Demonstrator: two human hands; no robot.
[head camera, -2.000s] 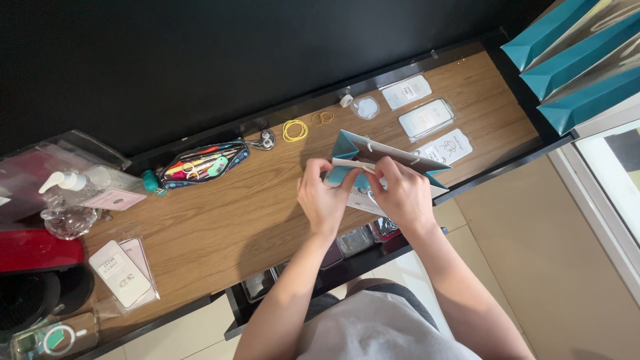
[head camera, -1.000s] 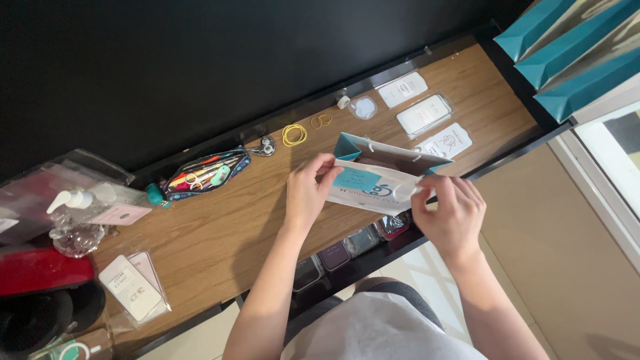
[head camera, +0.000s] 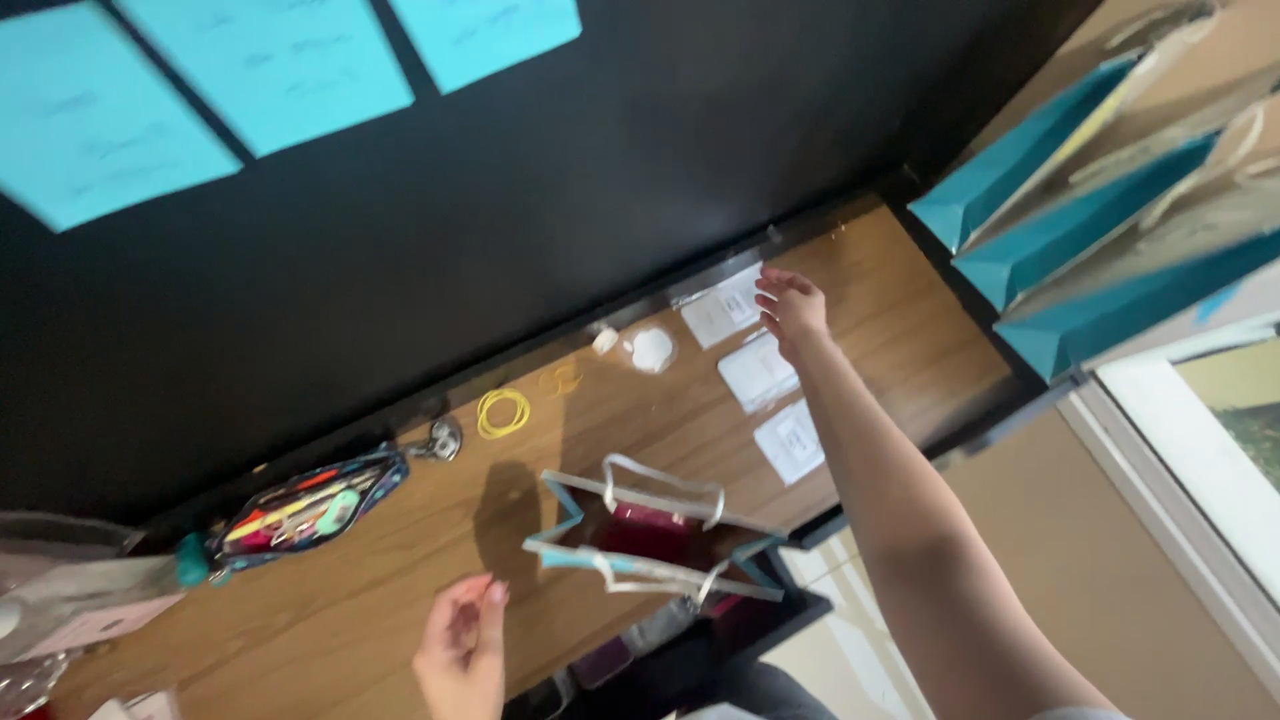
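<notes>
A paper gift bag (head camera: 650, 535), white and teal with white ribbon handles, stands open-topped on the wooden desk near its front edge, with something dark red inside. To its left my left hand (head camera: 465, 640) is raised with fingers curled and thumb near the index; nothing shows in it. My right hand (head camera: 792, 305) reaches over the far part of the desk, fingers apart, at the edge of a clear-wrapped white packet (head camera: 722, 308). Whether it touches the packet cannot be told. Nearer me lie a second white packet (head camera: 757, 372) and a third packet with print (head camera: 792, 442).
An open pencil pouch (head camera: 310, 505), a keychain (head camera: 440, 440), yellow rubber bands (head camera: 503, 413) and a round white sticker (head camera: 650, 350) lie along the dark back panel. Teal paper bags (head camera: 1090, 270) stand at the right. A drawer (head camera: 810, 600) juts out under the desk's front edge.
Both hands have let go of the gift bag, which now stands on the desk with its handles up. My right hand has moved to the far packets. The view has shifted, showing blue sheets above.
</notes>
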